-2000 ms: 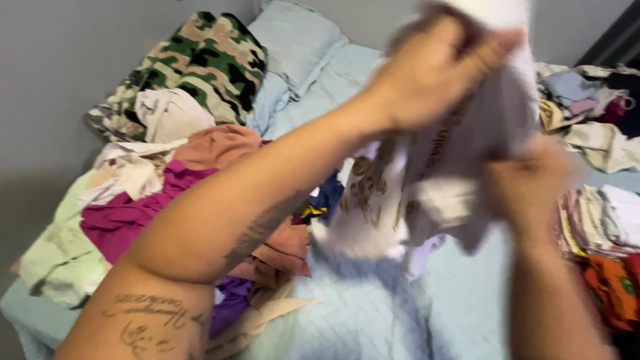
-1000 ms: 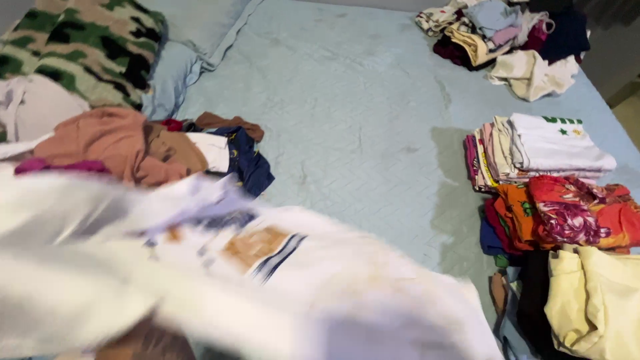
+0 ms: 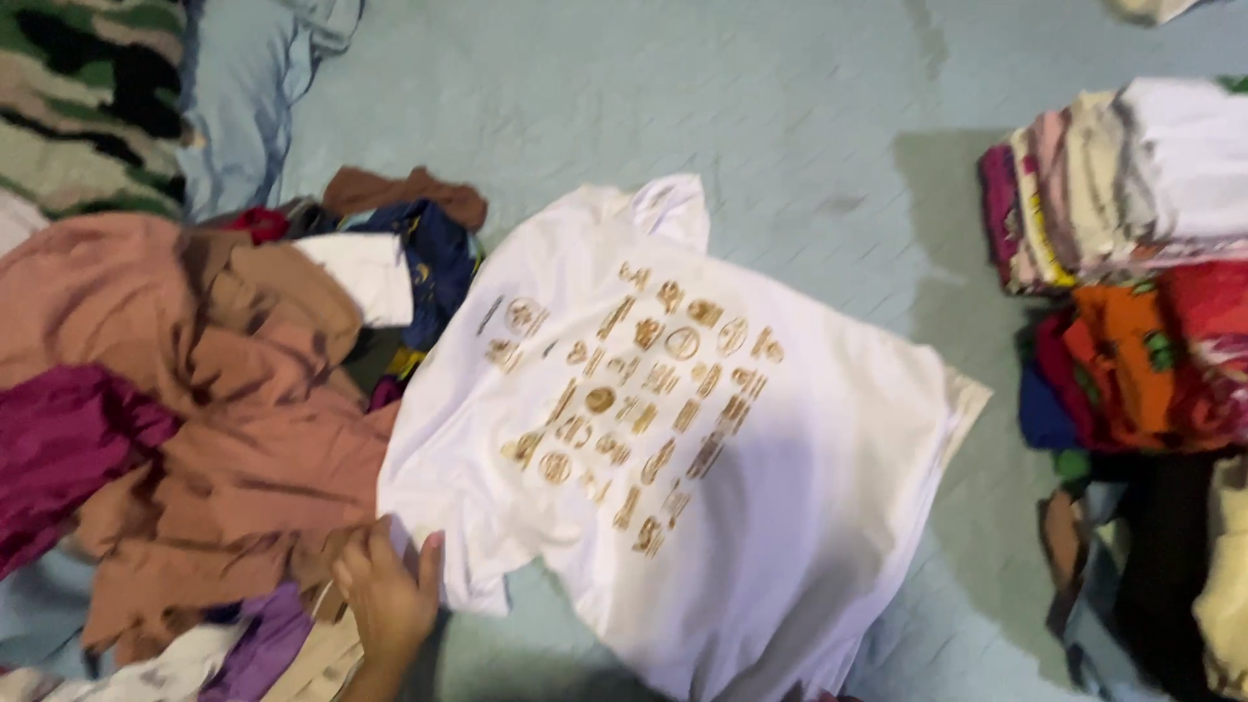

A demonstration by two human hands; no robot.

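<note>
A white T-shirt (image 3: 799,419) printed with rows of small brown designs lies spread on the light blue bedsheet, its hem toward the right. At its lower left edge, by the shoulder and sleeve, is my left hand (image 3: 385,590), fingers against the fabric; whether they pinch it is unclear. Only a sliver of what seems to be my right hand (image 3: 834,697) shows at the bottom edge, by the shirt's lower side. Left of the shirt is a heap of loose clothes, with a salmon-brown garment (image 3: 283,429) close to my left hand.
Folded light clothes (image 3: 1092,195) are stacked at the right, with orange and red garments (image 3: 1121,361) below them and cream and black ones lower down. A camouflage-patterned blanket (image 3: 88,97) and a light blue pillow (image 3: 239,97) lie upper left. Bare bedsheet (image 3: 780,127) shows above the shirt.
The white shirt was held up in both hands, then swept in a blur over the near side of the bed; now it lies flat on the sheet. The view has moved closer to the bed.
</note>
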